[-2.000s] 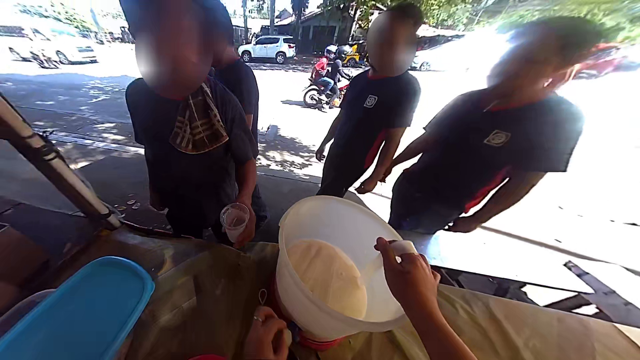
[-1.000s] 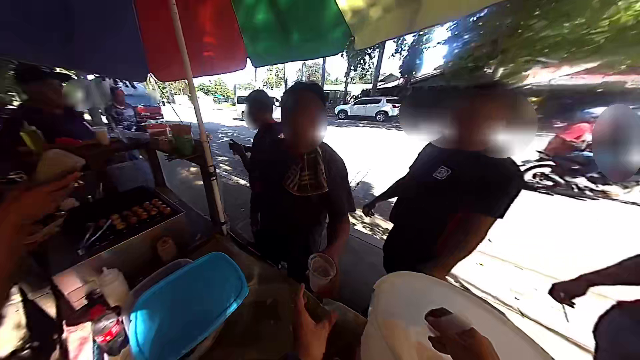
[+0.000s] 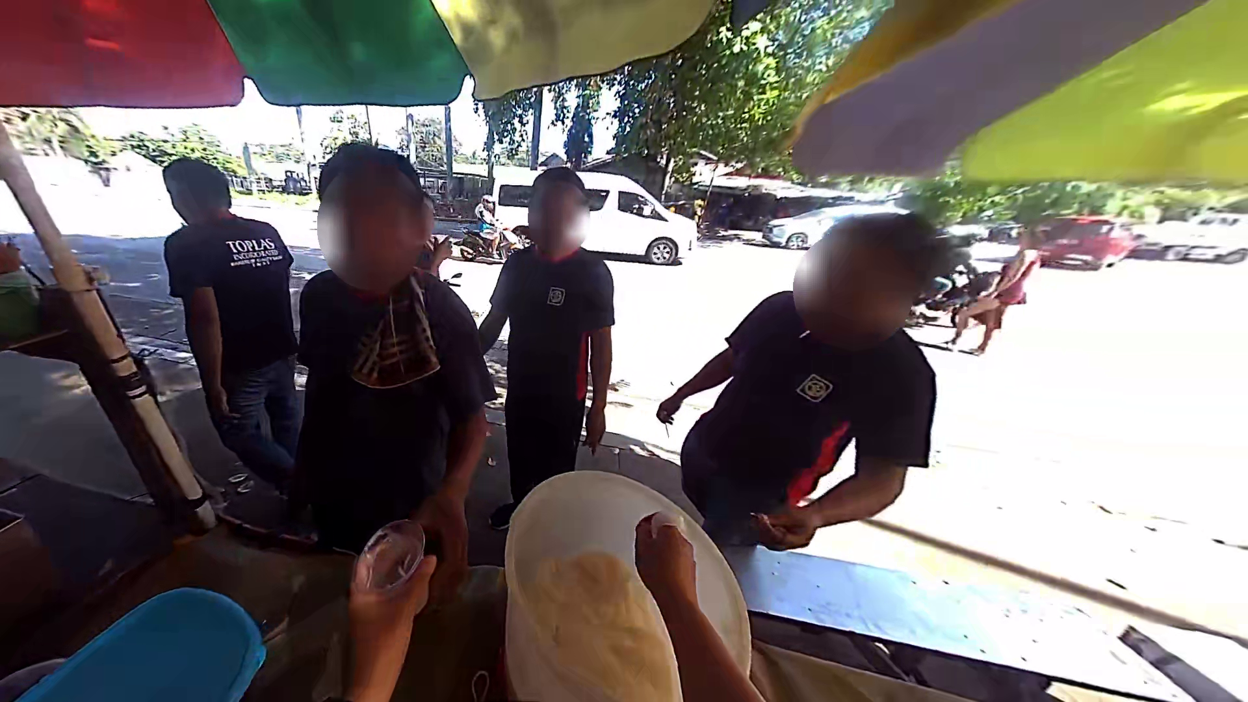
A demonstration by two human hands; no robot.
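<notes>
A clear plastic cup (image 3: 390,556) is held upright in my left hand (image 3: 388,595), close to the hand of a person in a dark shirt. My right hand (image 3: 667,565) is closed around a whitish handle (image 3: 667,525) over the large white plastic tub (image 3: 726,585); whatever lies below the handle is hidden. Pale, cream-coloured liquid (image 3: 595,619) fills the lower part of the tub.
Several people stand across the counter; one (image 3: 819,390) leans near a metal-topped bench (image 3: 936,609). A blue plastic lid (image 3: 156,648) lies at the lower left, and a pole (image 3: 107,331) rises behind it. Umbrella panels (image 3: 351,49) hang overhead.
The clear cup, in the person's hand in both earlier frames, is now in my left hand. The view has swung left and then back right.
</notes>
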